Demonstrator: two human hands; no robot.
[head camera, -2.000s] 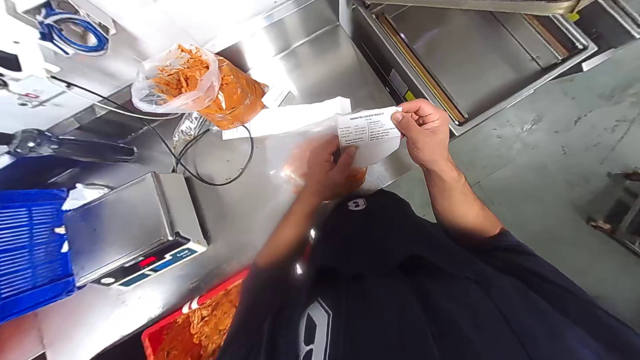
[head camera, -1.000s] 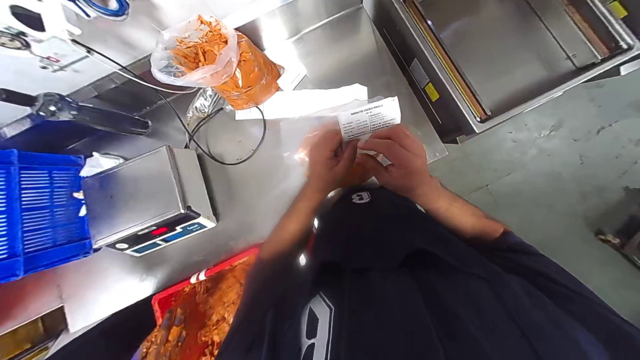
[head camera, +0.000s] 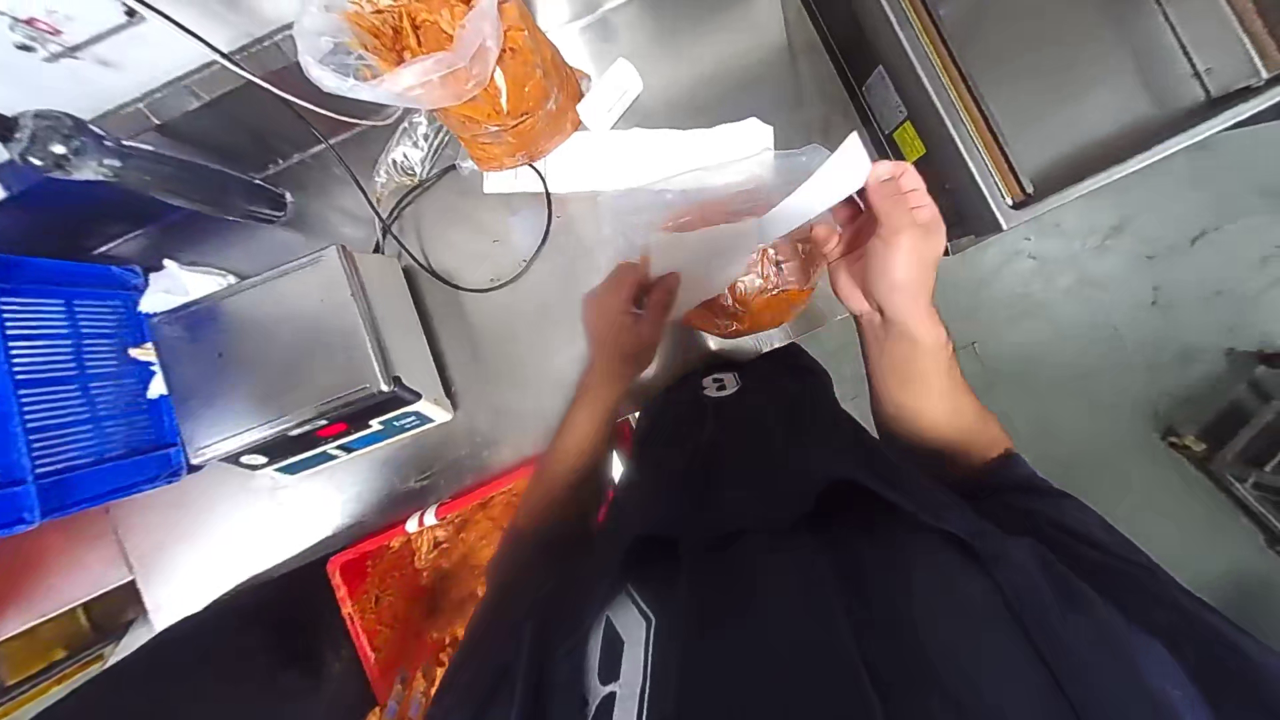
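Note:
My right hand (head camera: 890, 240) pinches the end of a white paper label (head camera: 825, 190), which is tilted above a clear plastic bag of orange-red food (head camera: 755, 295) on the steel counter. Lower and to the left, my left hand (head camera: 630, 315) has thumb and fingers closed at the edge of a pale, blurred sheet (head camera: 705, 260). Whether that sheet and the label are one piece I cannot tell. Behind the hands lies a long white paper strip (head camera: 640, 155). An open plastic bag full of orange food (head camera: 525, 95) stands at its left end.
A scale (head camera: 270, 350) sits at left beside a blue plastic crate (head camera: 85, 380). A black cable (head camera: 470, 288) loops over the counter. Below is a red crate of orange food (head camera: 345, 590), with a co-worker's gloved fingers (head camera: 405, 695) at it. A steel unit (head camera: 960, 130) borders the right.
My hands have moved apart; one second ago they were close together on the printed label. The label's printing no longer faces the camera, and the food bag beneath shows more. The view has shifted.

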